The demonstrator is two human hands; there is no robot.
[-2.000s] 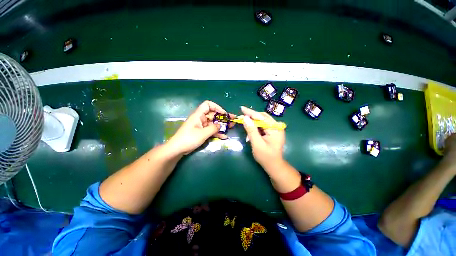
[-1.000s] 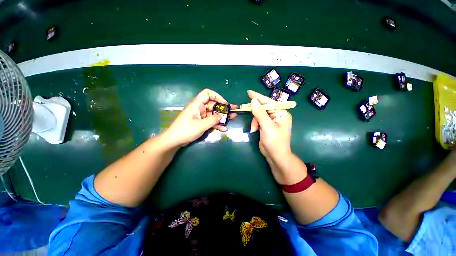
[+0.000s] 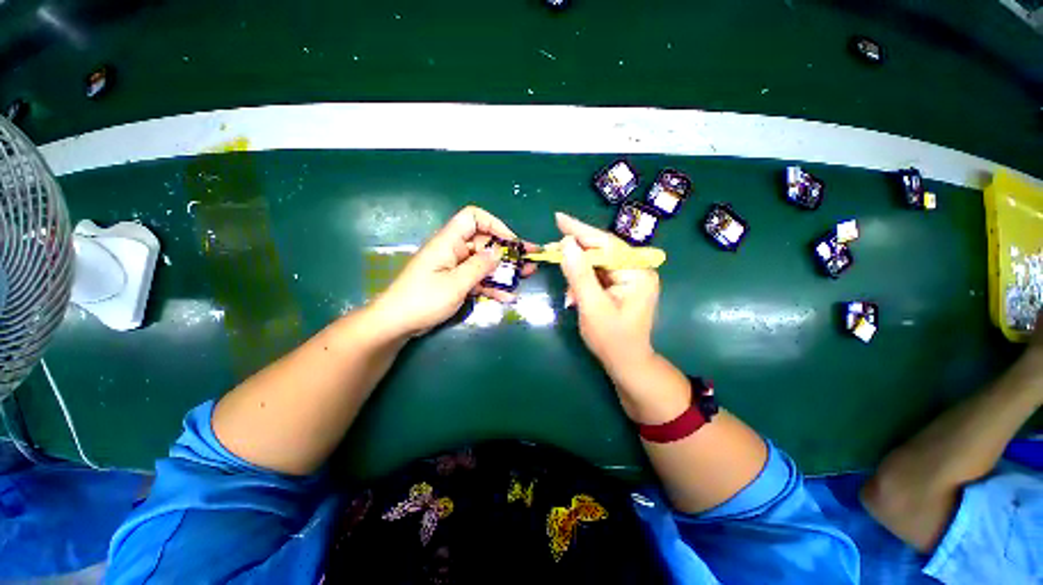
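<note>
My left hand [image 3: 440, 280] holds a small black electronic unit [image 3: 503, 270] with pale and gold patches between thumb and fingers, above the green surface. My right hand [image 3: 612, 297] holds yellow tweezers [image 3: 618, 257] like a pen. Their tips point left and reach the upper right part of the unit; whether they grip anything is too small to tell. An amber tape grid [image 3: 392, 270] lies on the surface beside my left hand and is partly hidden by it.
Several black units [image 3: 724, 226] lie loose right of my hands, some with pale parts. A white curved strip [image 3: 458, 128] crosses behind. A fan [image 3: 29, 251] and amber tape band [image 3: 240, 263] are at left. A yellow tray [image 3: 1006, 257] and another person's arm [image 3: 949, 457] are at right.
The view has shifted, moving the strip up in the picture from the oldest frame. The tweezers have moved slightly at the unit in my left hand. The units beyond the strip have shifted left.
</note>
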